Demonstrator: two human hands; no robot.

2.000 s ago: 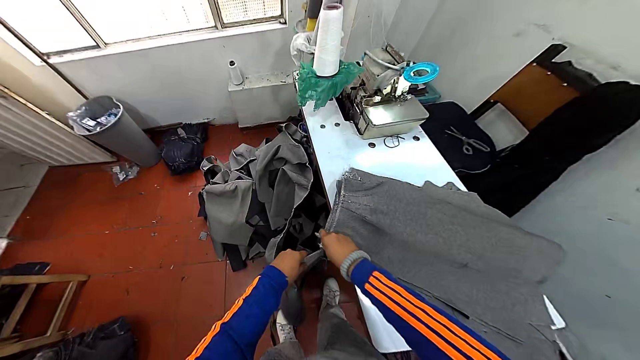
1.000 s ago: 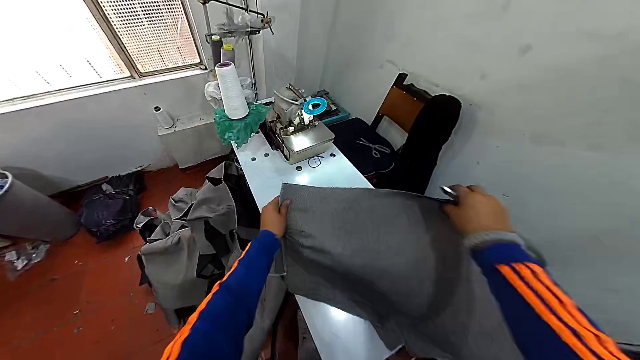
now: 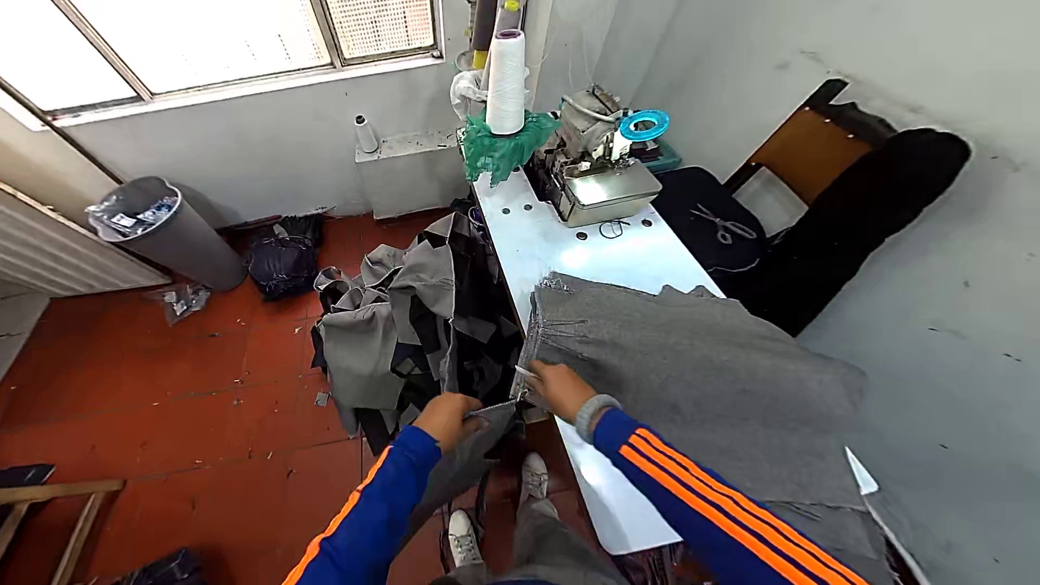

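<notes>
Grey fabric pieces [image 3: 699,366] lie across the white sewing table and hang over its left edge. My left hand [image 3: 447,418] grips the stitched edge of a grey fabric panel [image 3: 479,443] hanging beside the table. My right hand [image 3: 561,390] is at the table's left edge, on the overlocked edge of the fabric, with a small pale metal tool, perhaps thread snips [image 3: 526,371], showing at its fingers. An overlock sewing machine [image 3: 601,183] stands beyond the fabric, next to a white thread cone [image 3: 507,85].
A heap of grey and black fabric [image 3: 390,325] lies on the red floor left of the table [image 3: 528,236]. Scissors [image 3: 723,226] rest on a dark seat behind it. A grey bin [image 3: 191,244] stands by the wall, a wooden frame [image 3: 61,491] at lower left.
One second ago my hands held a grey panel spread wide above the table; now they are close together at the table's left edge. The view has swung.
</notes>
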